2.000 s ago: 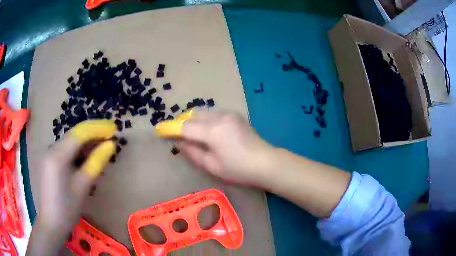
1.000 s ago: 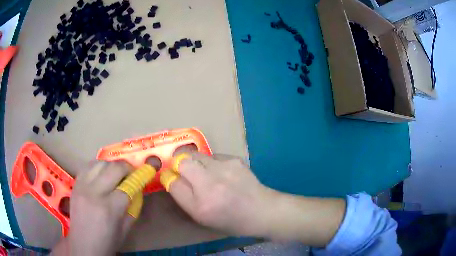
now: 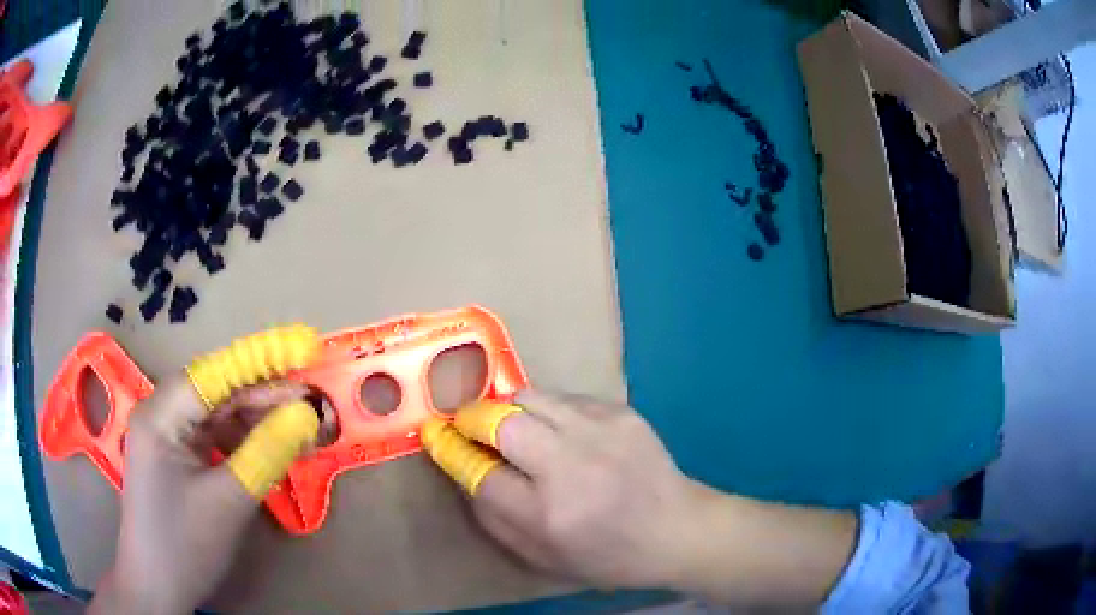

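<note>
An orange controller grip shell (image 3: 381, 394) lies on the cardboard in front of me, ribbed inner side up. My left hand (image 3: 204, 445), with yellow finger cots, holds its left end; the fingers and thumb are around the left hole and partly hide it. A small dark spot shows by the thumb tip; I cannot tell whether it is a piece. My right hand (image 3: 583, 481) pinches the lower right rim with two yellow-cotted fingertips. A second orange shell (image 3: 84, 415) lies at left, partly behind my left hand. Small black squares (image 3: 222, 156) lie in a wide heap beyond.
The cardboard work sheet (image 3: 481, 252) lies under the work. Right of it, thin black bits (image 3: 763, 162) trail over the green surface. An open cardboard box (image 3: 859, 240) of black pieces stands at right. Orange shells (image 3: 24, 132) lie on a white sheet at the far left.
My hands have moved from the black heap to the orange shell and now hold it. Since a second ago, my left hand has moved to its left end and my right fingertips to its lower rim.
</note>
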